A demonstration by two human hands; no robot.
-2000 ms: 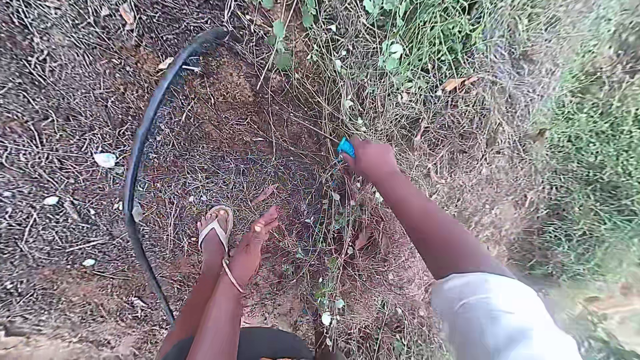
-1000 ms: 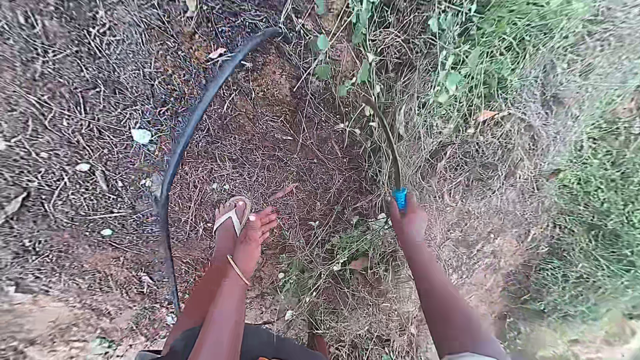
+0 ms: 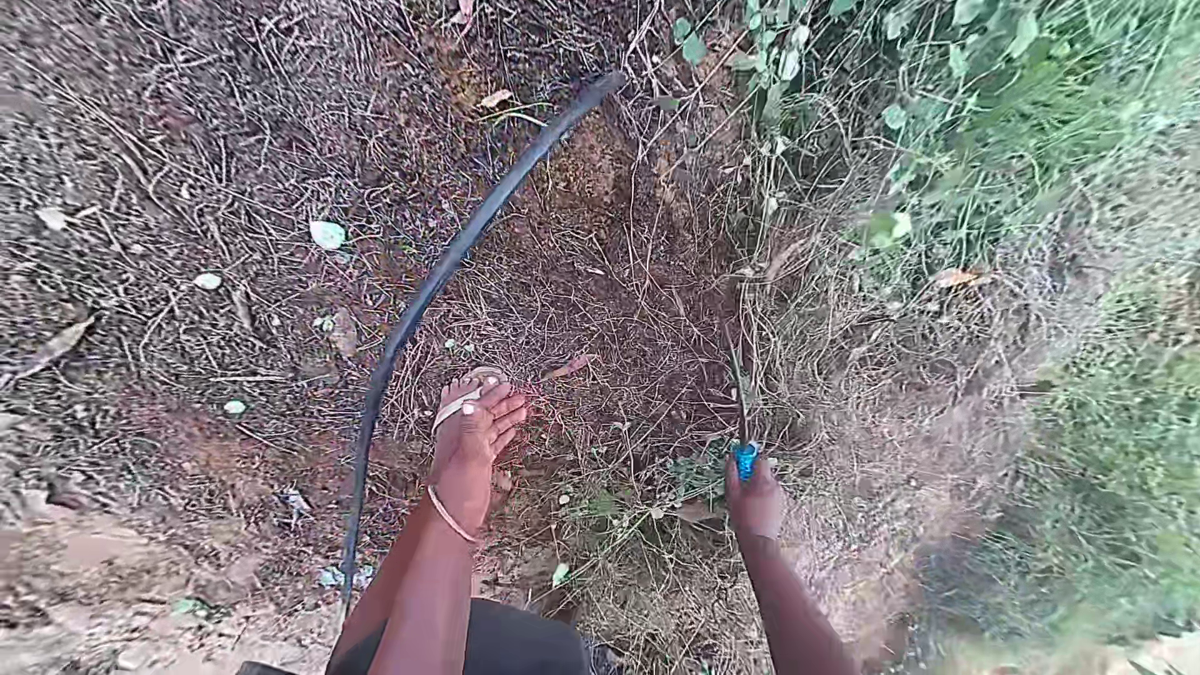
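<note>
My right hand (image 3: 756, 502) is closed around the blue handle of a sickle (image 3: 745, 459). Its thin dark blade (image 3: 739, 384) points away from me over dry stems and is hard to make out against them. Cut or loose green weeds (image 3: 694, 478) lie just left of that fist. My left hand (image 3: 483, 431) holds nothing, its fingers apart, above a foot in a light-coloured flip-flop (image 3: 459, 405). A band circles the left wrist.
A black hose (image 3: 469, 234) curves along the ground left of my left hand. Dry twigs and pale leaves (image 3: 327, 234) cover the soil. Leafy vines (image 3: 769, 56) hang at the top, and green grass (image 3: 1059, 112) grows on the right.
My right hand has come down toward my body since one second ago, sickle still in it. The blade stood out more plainly then. My left hand stays near the foot.
</note>
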